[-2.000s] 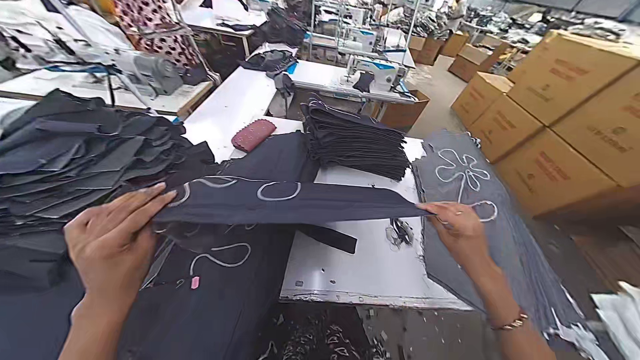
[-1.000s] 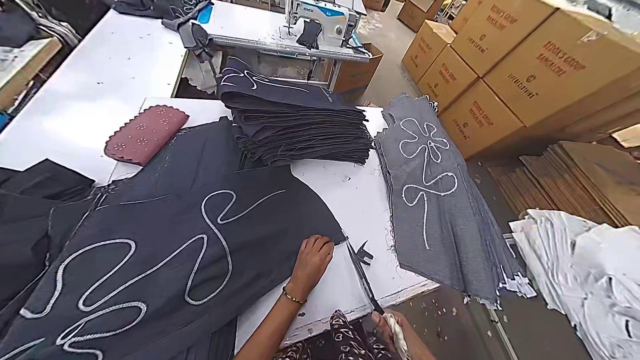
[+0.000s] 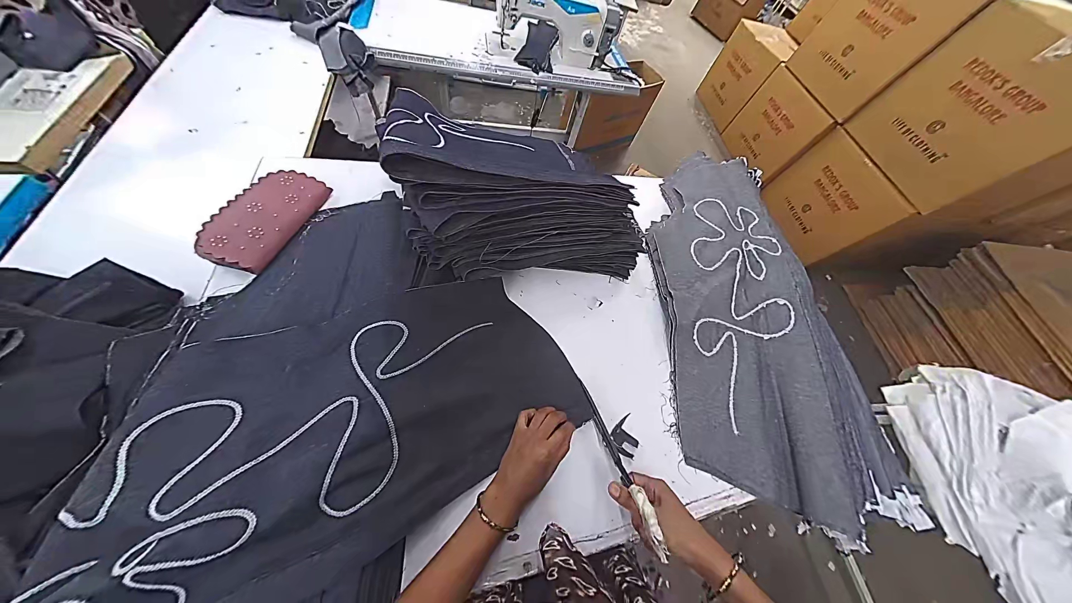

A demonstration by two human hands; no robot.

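A dark denim panel [image 3: 444, 385] with looping white cord lies across the table. My left hand [image 3: 538, 444] rests on its right end, fingers curled down at the cloth; whether it pinches the fabric is unclear. In my right hand [image 3: 662, 515] is a pair of scissors [image 3: 643, 511] with cloth-wrapped handles, the blades along the panel's right edge. Small dark scraps [image 3: 624, 437] lie just right of the blades. Behind the panel stands a stack of folded dark denim pieces [image 3: 519, 209].
Grey denim pieces with a corded flower [image 3: 737, 335] hang over the table's right side. A pink scalloped pouch [image 3: 264, 219] lies at back left. Beyond are a sewing machine [image 3: 569, 33], cardboard boxes [image 3: 946, 100], flattened cardboard [image 3: 963, 318] and white cloth [image 3: 997, 477].
Two seconds ago both hands held a dark strip stretched above the table. Since then, the scissors have come into my right hand and my left hand has gone down onto the panel. The view has moved closer.
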